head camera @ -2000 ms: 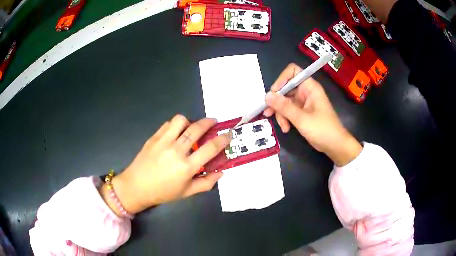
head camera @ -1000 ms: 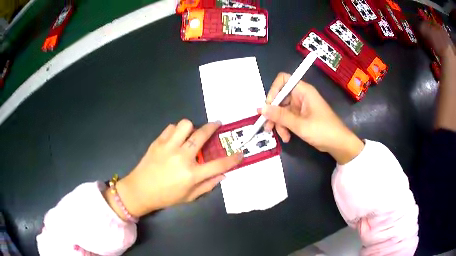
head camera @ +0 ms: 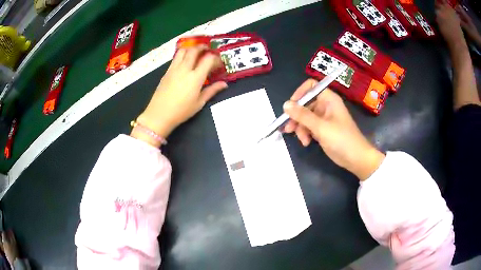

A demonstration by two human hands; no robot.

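My left hand (head camera: 182, 87) is closed around the orange end of a red housing (head camera: 268, 66) at the top centre; its fingers cover that end. A white circuit board with black parts shows on this housing, and another red housing lies close behind it. My right hand (head camera: 324, 118) holds silver tweezers (head camera: 303, 100) like a pen, their tip over the white backing paper (head camera: 274, 195). One small grey-brown adhesive piece (head camera: 237, 165) lies near the paper's left edge.
Two red-orange units (head camera: 345, 79) lie at the right, with several more (head camera: 369, 13) behind. Several units (head camera: 122, 47) sit on the green conveyor (head camera: 84, 58) behind its white rail (head camera: 100, 82). Another person's arm (head camera: 459, 68) is at the right edge.
The red housing formerly on the paper is gone from there. My left hand has moved up to the housings at the back. The small grey-brown piece on the paper is now uncovered.
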